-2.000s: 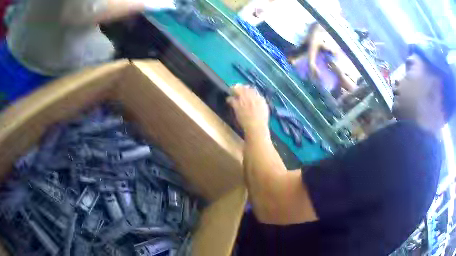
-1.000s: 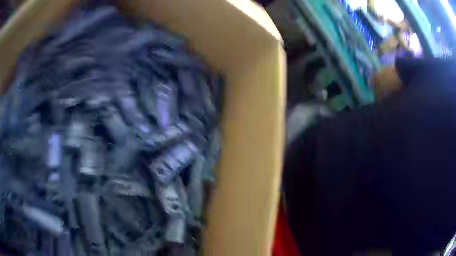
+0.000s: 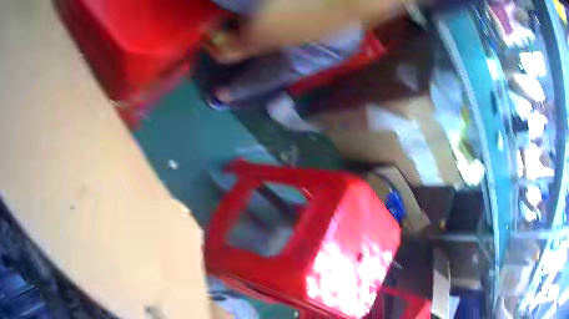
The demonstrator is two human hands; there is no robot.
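Observation:
A large brown carton [image 3: 93, 168] fills the left side, its wall running diagonally down to the bottom. Dark grey housings [image 3: 19, 286] show inside it at the lower left corner, blurred. A bright red plastic stool [image 3: 352, 249] stands on the green floor right of the carton, its square top shiny with glare and its side open. Neither of my hands can be made out in the picture.
Another red stool [image 3: 146, 25] is at the upper left. A person's bare limb [image 3: 312, 22] and a dark-clothed leg [image 3: 262, 78] cross the top, blurred. Taped cartons [image 3: 374, 134] lie beyond, beside the blue-green bench [image 3: 477, 93]. Blue parts [image 3: 395, 202] show in an open carton.
The view has swung from the carton's contents to the floor and stools beside it. The person in black has left the picture, and the carton now lies further left.

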